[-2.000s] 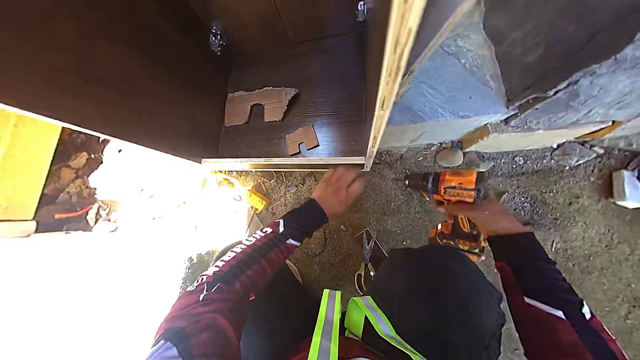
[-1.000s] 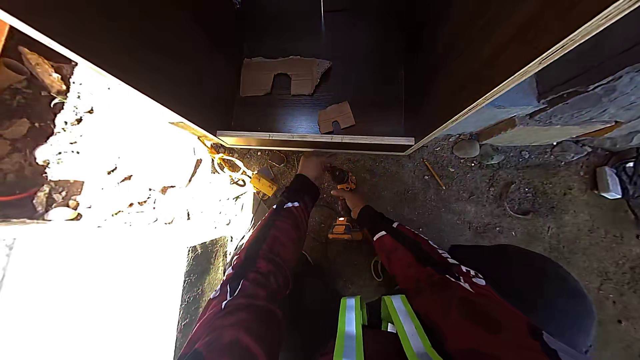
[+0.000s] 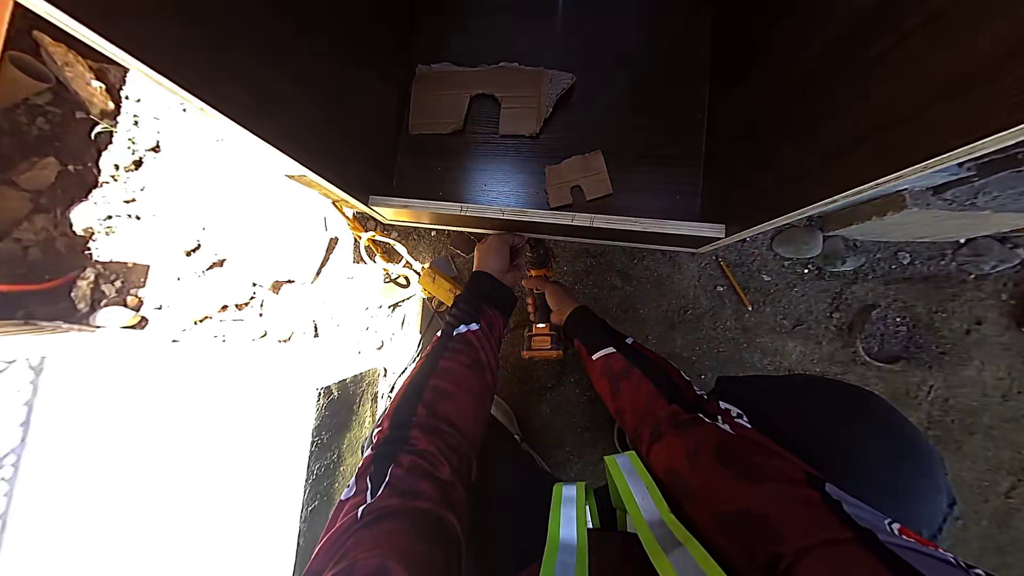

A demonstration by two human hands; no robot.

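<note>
My right hand [image 3: 550,298] grips the handle of an orange and black cordless drill [image 3: 542,340], its battery toward me and its chuck at the cabinet's lower front edge. Beside the chuck, just under that edge, is my left hand [image 3: 499,256] with its fingers bent; whether it holds anything small is hidden. The dark wood-grain cabinet [image 3: 640,120] has pale plywood edges. Inside it lie a large torn cardboard piece [image 3: 520,84] with an arched notch and a smaller notched cardboard piece [image 3: 592,172].
A yellow power-cord connector [image 3: 438,286] with its cord lies left of my hands. On the ground to the right are a pencil [image 3: 734,284] and a flat stone [image 3: 798,242]. Rocks and a clay pot [image 3: 22,78] stand at the far left, beyond a brightly sunlit surface.
Two seconds ago the drill was held out to the right, apart from my left hand; now both are together at the cabinet's front edge. The view has shifted.
</note>
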